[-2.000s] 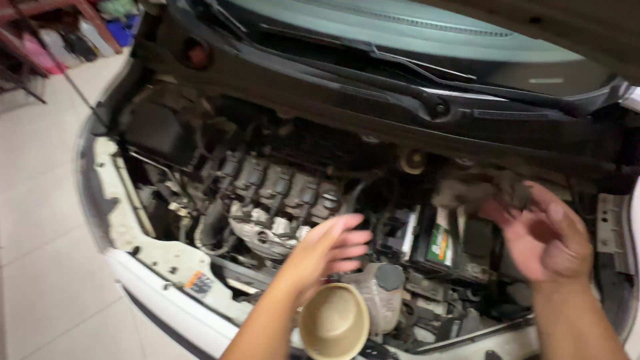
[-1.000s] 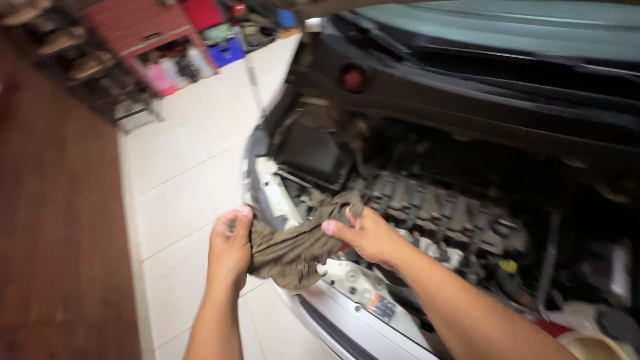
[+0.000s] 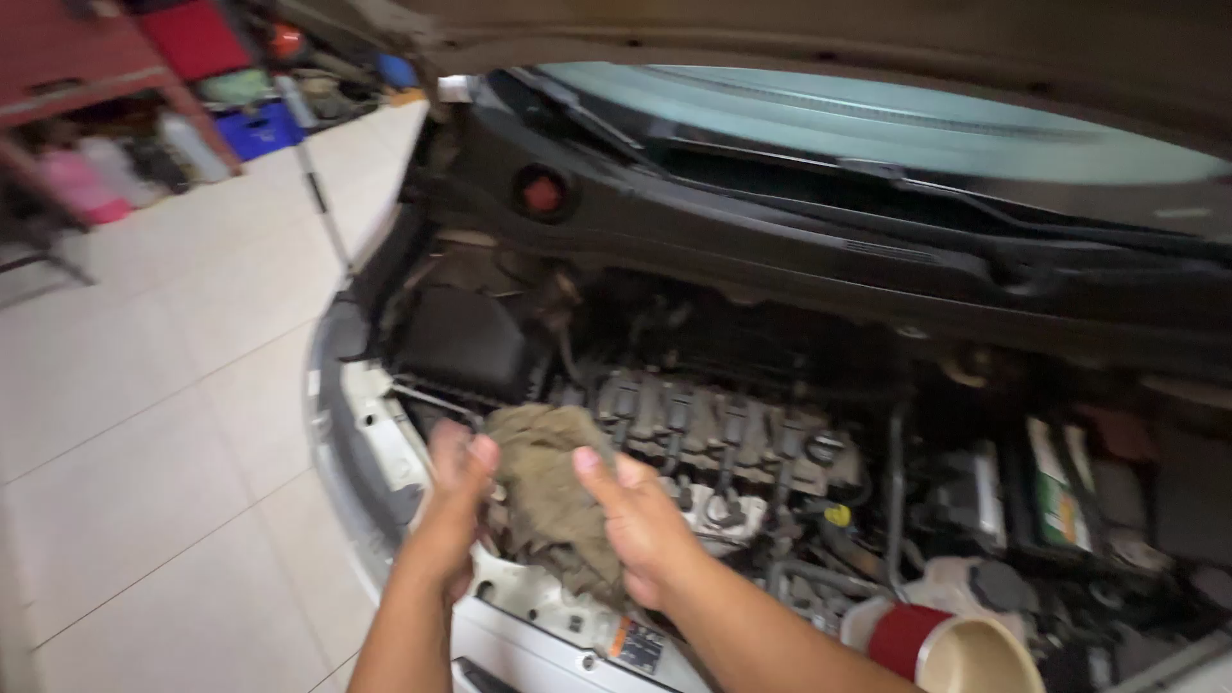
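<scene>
Between my two hands is a crumpled olive-brown cloth rag [image 3: 553, 481], over the front left corner of a car's open engine bay. My left hand [image 3: 452, 510] is at the rag's left side, its fingers blurred; whether it grips the cloth is hard to tell. My right hand [image 3: 640, 520] holds the right side, thumb on top. Behind the rag lie the black plastic box [image 3: 462, 337] and the engine's top with its ignition coils [image 3: 731, 423]. A red and cream cup [image 3: 977, 654] stands at the lower right, next to a coolant reservoir [image 3: 962, 587].
The raised hood [image 3: 866, 48] hangs over the windshield [image 3: 866, 115]. A thin prop rod [image 3: 322, 202] rises at the left. A car battery [image 3: 1059, 481] sits at the right. Beyond the tiled floor [image 3: 164, 414] are a red cabinet [image 3: 87, 58], bottles [image 3: 87, 183] and a blue bin [image 3: 258, 130].
Two seconds ago my hands were apart over the engine bay; one second ago both held the rag stretched at the car's corner. Now it is bunched between them. The view has swung left and partly back.
</scene>
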